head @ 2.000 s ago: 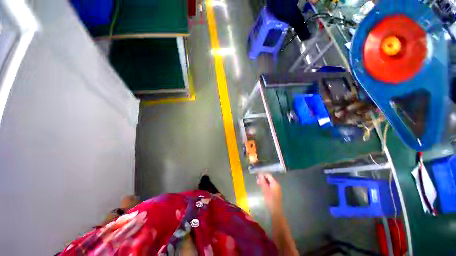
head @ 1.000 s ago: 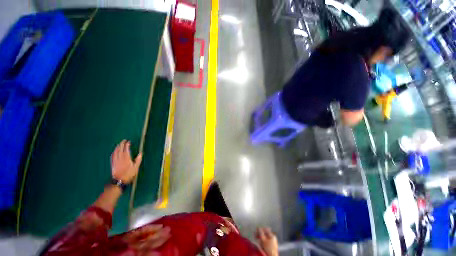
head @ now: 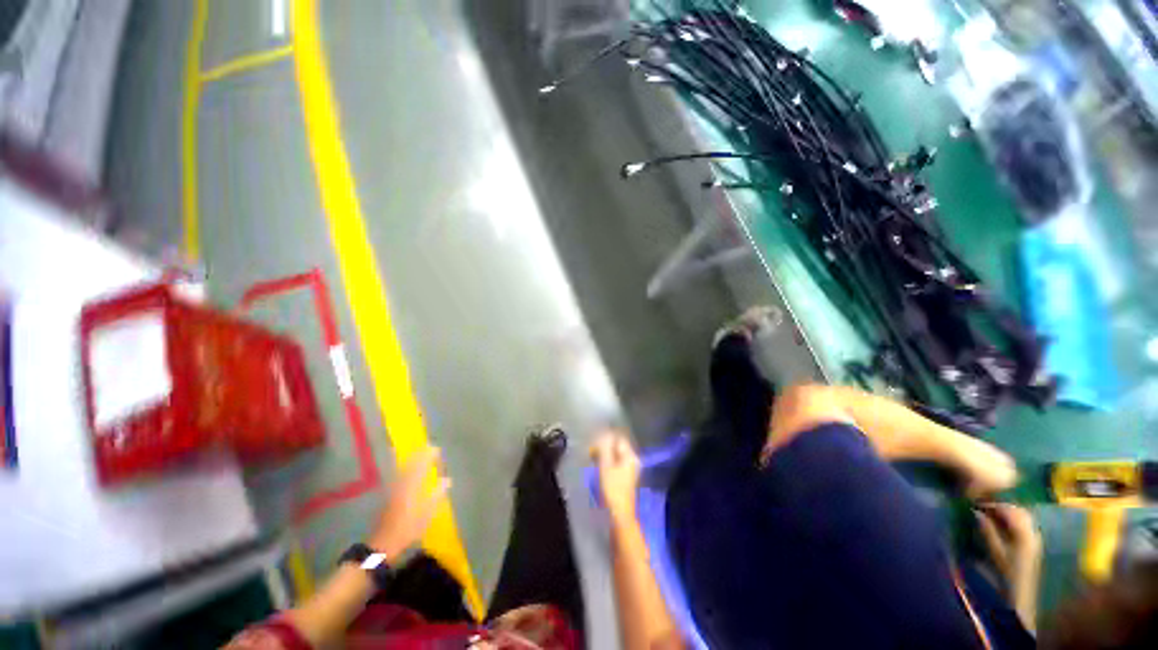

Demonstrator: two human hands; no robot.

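My left hand (head: 409, 505), with a dark band at the wrist, is over the yellow floor line at the lower middle. It is blurred, and nothing shows in it. My right hand (head: 616, 467) is beside the blue stool, with its fingers curled; I cannot tell if it holds anything. A large tangled pile of black wire harnesses (head: 876, 229) lies on the green bench (head: 978, 152) at the right, with some ends hanging past the bench edge. Neither hand touches the pile.
A person in a dark shirt (head: 825, 546) sits on the blue stool (head: 660, 489) at my right. A yellow and black heat gun (head: 1097, 483) and a light blue item (head: 1068, 311) are on the bench. A red crate (head: 203, 381) stands at the left. A yellow floor line (head: 343, 210) runs ahead.
I have moved forward along the aisle. The seated person is now close at my right, and the harness pile has come into view. The left green bench has mostly left the view.
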